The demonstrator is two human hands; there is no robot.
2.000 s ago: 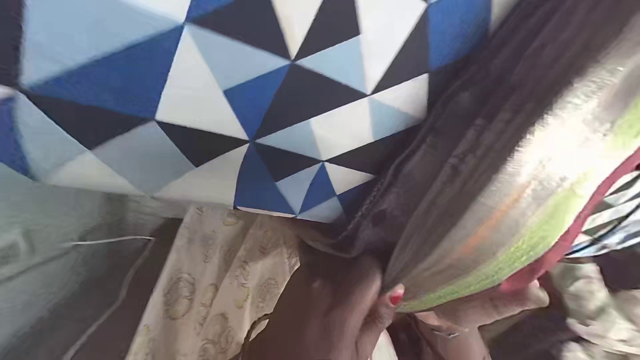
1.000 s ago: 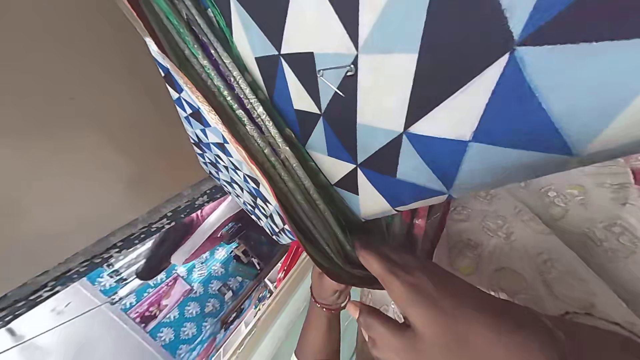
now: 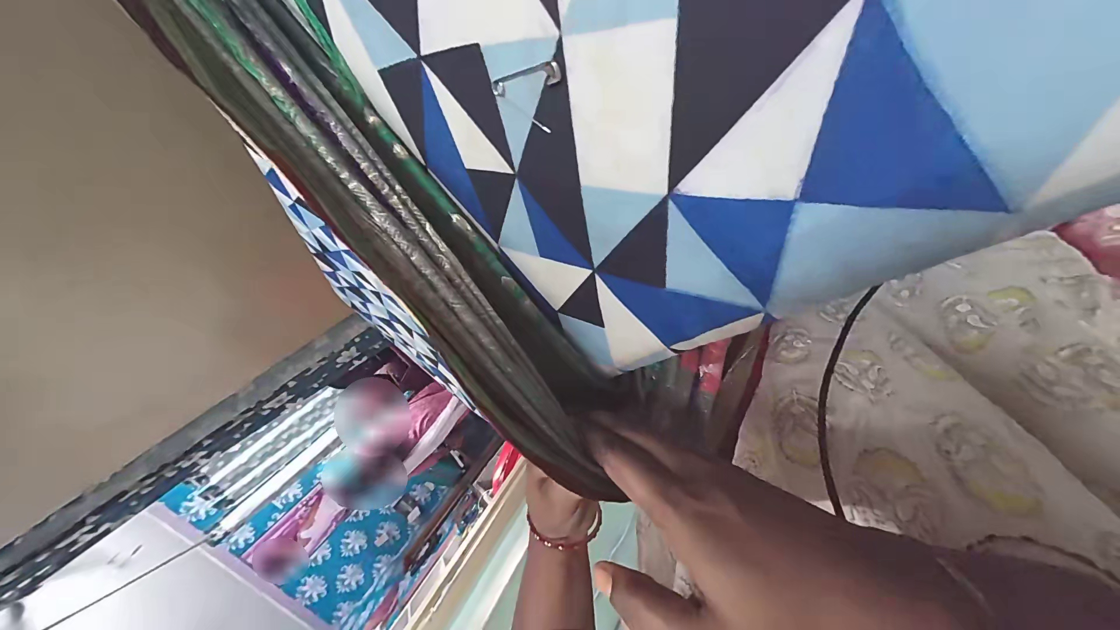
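A stack of folded dark fabric (image 3: 437, 289) with green and silvery edges runs diagonally beside a cloth printed with blue, black and white triangles (image 3: 735, 114). An open safety pin (image 3: 525, 83) is stuck in the printed cloth. My right hand (image 3: 691, 499) reaches in from the lower right, its blurred fingers against the lower end of the dark folds and its thumb spread away. Below and behind that same end is my left hand (image 3: 560, 507), with a red bangle at the wrist; the dark fabric hides its fingers.
Cream patterned fabric (image 3: 927, 394) lies at the right, crossed by a dark cord (image 3: 827, 411). At the lower left are a blue flower-patterned cloth (image 3: 350, 542), a pale panel (image 3: 149, 577) and a blurred person (image 3: 376, 437). A beige wall (image 3: 157, 245) fills the upper left.
The view has turned far since the first frame. Since one second ago, the printed cloth and safety pin look closer, while both hands remain at the lower end of the dark folds.
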